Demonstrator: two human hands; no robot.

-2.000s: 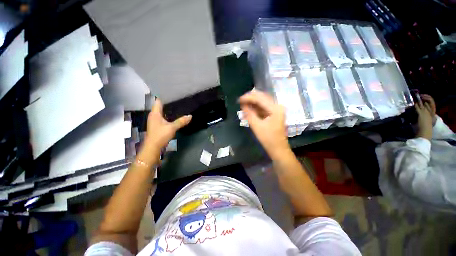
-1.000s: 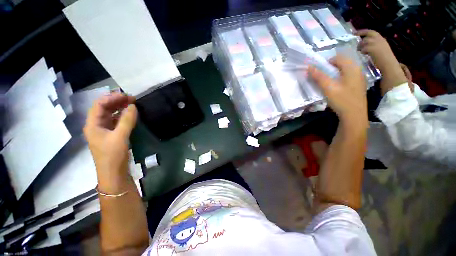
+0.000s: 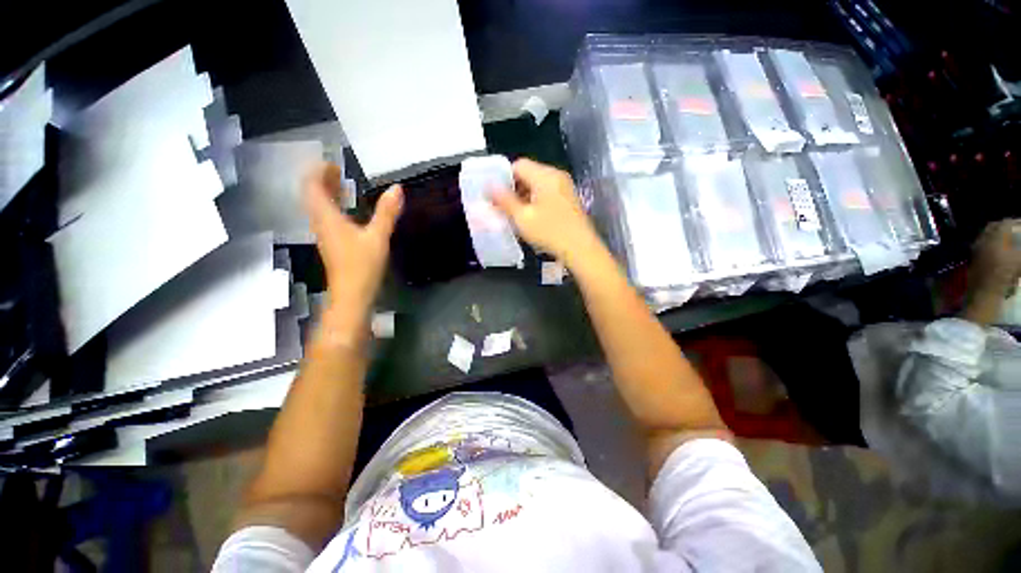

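My right hand [image 3: 545, 209] holds a wrapped device [image 3: 488, 213], pale white with faint reddish print, over the right side of the open black box [image 3: 429, 233]. The box's large white lid flap [image 3: 392, 84] is raised behind it. My left hand [image 3: 354, 241] is open at the box's left side, fingers spread and slightly blurred; I cannot tell whether it touches the box. The clear device tray [image 3: 733, 151] at the right holds two rows of pale wrapped devices. The inside of the box is dark and partly hidden by the device.
Overlapping white panels of flat-lying boxes [image 3: 140, 202] are piled at left. Small white scraps [image 3: 496, 343] lie on the dark green table [image 3: 431, 364] in front of the box. A person's white sleeve [image 3: 952, 375] and hand show at far right.
My right hand has moved from the tray leftward to the box with a wrapped device. My left hand's fingers have spread. The view has shifted.
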